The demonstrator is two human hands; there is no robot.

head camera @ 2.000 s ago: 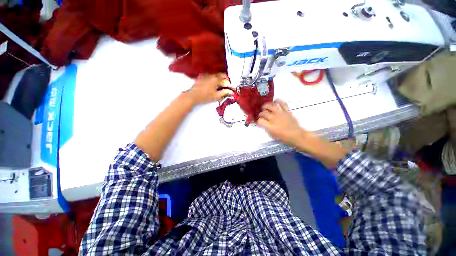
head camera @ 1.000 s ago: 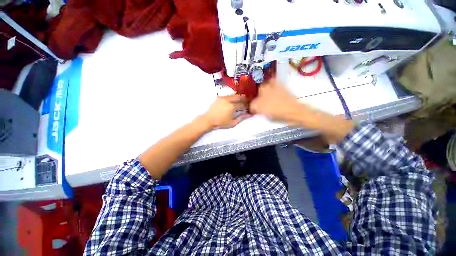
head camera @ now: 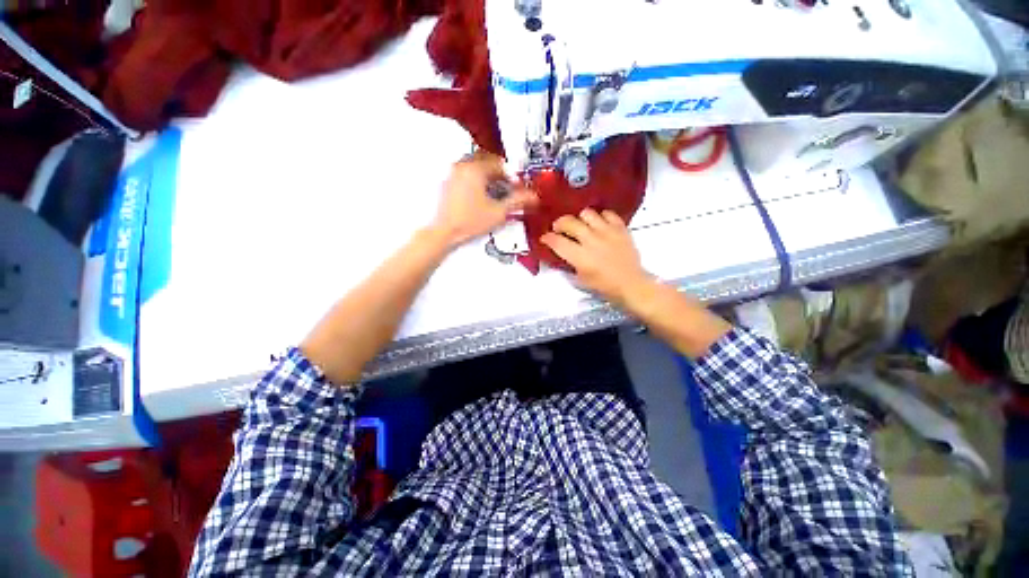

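A dark red garment piece (head camera: pixel 609 186) lies under the presser foot (head camera: pixel 544 158) of the white JACK sewing machine (head camera: pixel 677 104) and spreads to the right of the needle area. My left hand (head camera: pixel 480 201) is at the left of the presser foot, its fingertips on the edge of the red cloth; whether it pinches the cloth cannot be told. My right hand (head camera: pixel 592 248) lies on the front of the cloth with its fingers spread, pressing it on the bed. The needle point is hidden by cloth and fingers.
Red cloth (head camera: pixel 305 40) is heaped along the back left. Scissors with red-orange handles (head camera: pixel 697 148) lie under the machine arm, beside a dark strap (head camera: pixel 762 209). Khaki garments (head camera: pixel 970 181) are heaped at right. A red crate (head camera: pixel 90 508) stands at lower left.
My left hand has moved up and left, beside the presser foot. My right hand has moved down from the needle area. More red cloth now shows spread out to the right under the machine head.
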